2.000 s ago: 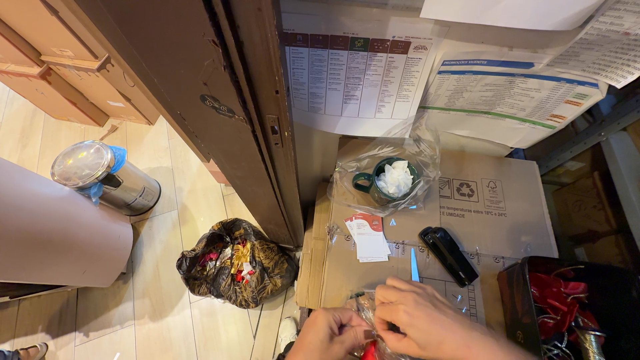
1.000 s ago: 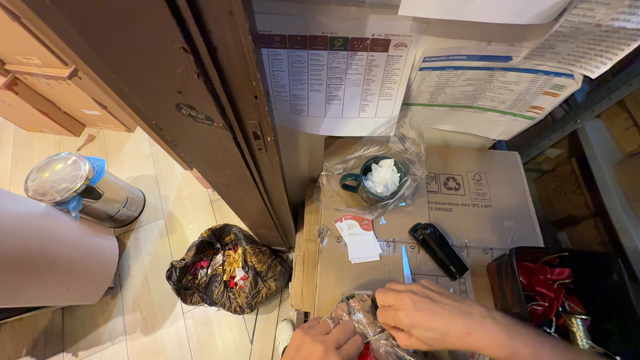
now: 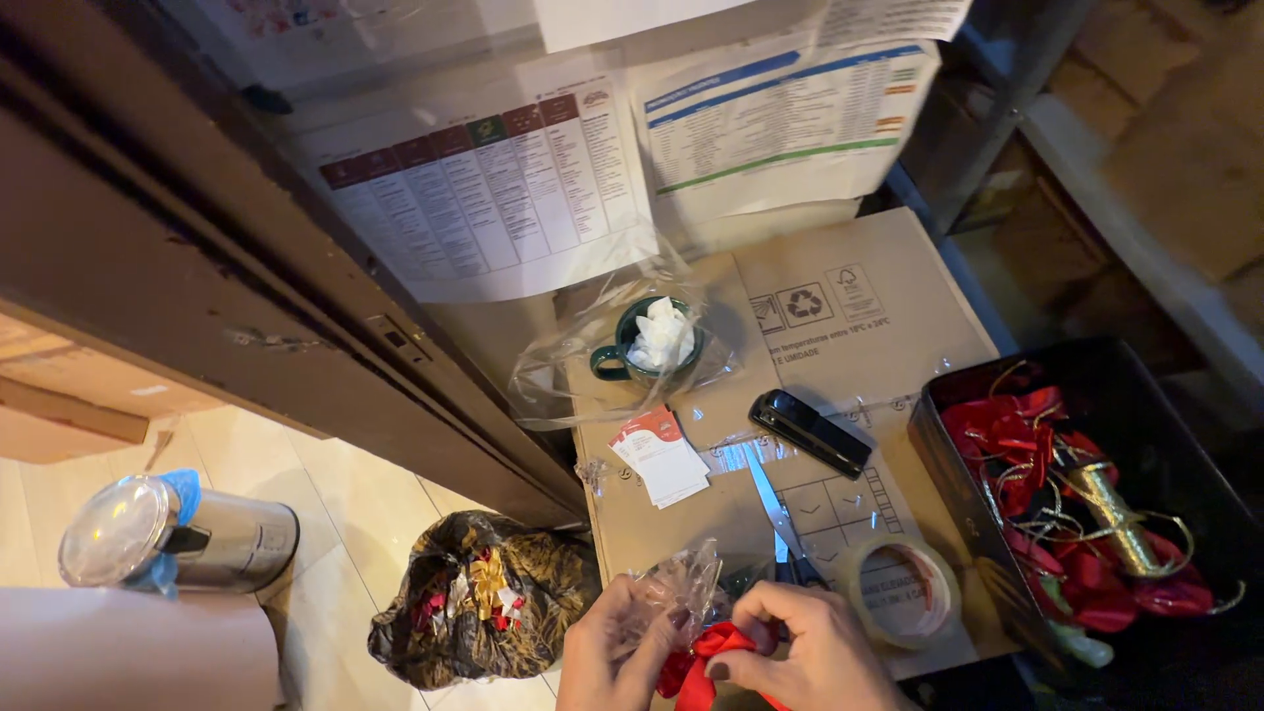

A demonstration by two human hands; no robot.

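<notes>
At the bottom centre, my left hand (image 3: 617, 647) pinches gathered clear cellophane (image 3: 681, 583). My right hand (image 3: 800, 647) has its fingers closed on a red ribbon bow (image 3: 719, 642) lying against the cellophane. Just beyond the hands, scissors (image 3: 770, 499) rest on a cardboard box (image 3: 849, 355), blades pointing away. A roll of clear tape (image 3: 901, 592) lies to the right of my right hand. A black stapler (image 3: 810, 433) and a few small printed cards (image 3: 662, 459) are farther up. Whatever is below the cellophane is mostly hidden.
A green mug (image 3: 647, 341) holding white crumpled paper stands in a clear plastic bag on the box. At right, a black bin (image 3: 958, 494) holds red bows and a gold cord spool (image 3: 1116, 518). A trash bag (image 3: 395, 612), steel pedal bin (image 3: 232, 543) and door frame (image 3: 395, 336) are left.
The view has tilted and shifted, bringing the tape roll into sight. The red bow now shows plainly between my hands, where only a little red showed before.
</notes>
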